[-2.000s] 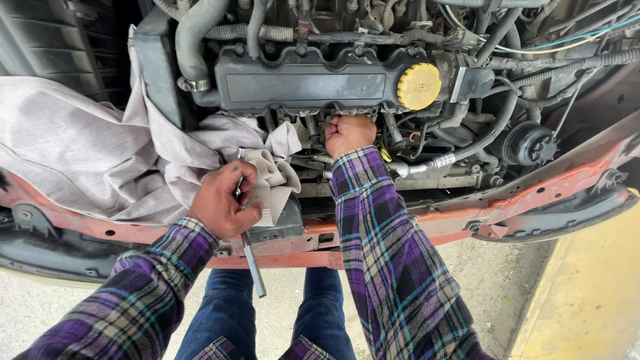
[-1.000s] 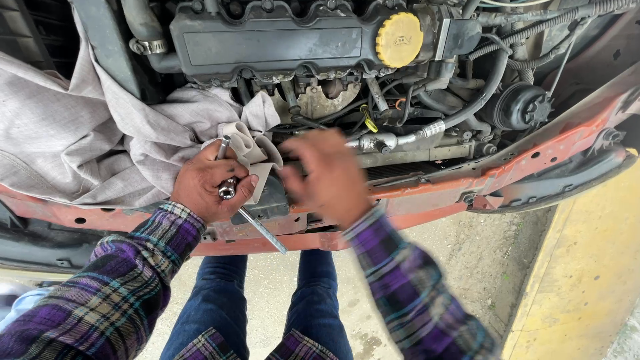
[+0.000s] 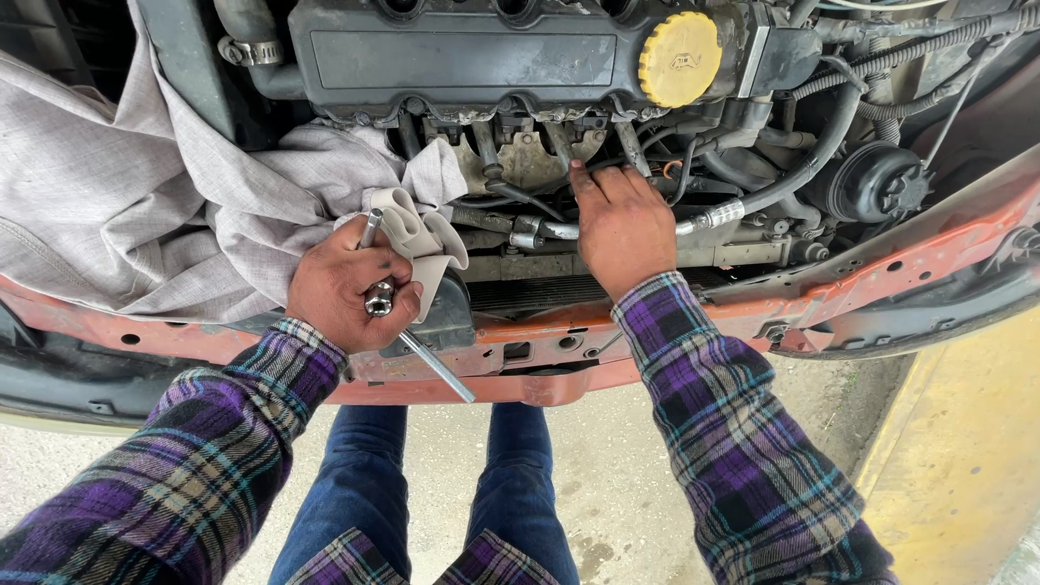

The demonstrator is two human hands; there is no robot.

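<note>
My left hand [image 3: 353,284] is closed around a metal socket wrench with a sliding bar [image 3: 439,367]; its chrome socket end [image 3: 379,299] points up between the fingers. A beige cloth strip [image 3: 418,236] lies against that hand. My right hand [image 3: 624,223] reaches palm down over a metal pipe [image 3: 561,231], fingertips near the spark plug wire boots [image 3: 561,145] below the black valve cover [image 3: 463,61]. Its fingers are slightly spread; what lies beneath the palm is hidden. The yellow oil filler cap [image 3: 680,59] sits on the cover's right end.
A grey cloth [image 3: 203,203] drapes over the left of the engine bay. The orange front crossmember [image 3: 561,345] runs between my body and the engine. A black round reservoir [image 3: 877,183] and thick hoses [image 3: 821,162] stand at the right. A yellow kerb [image 3: 959,455] is at lower right.
My right hand was at the engine below the valve cover, moved blurred beside my left hand, and is now back over the engine, farther right. My left hand still holds the wrench.
</note>
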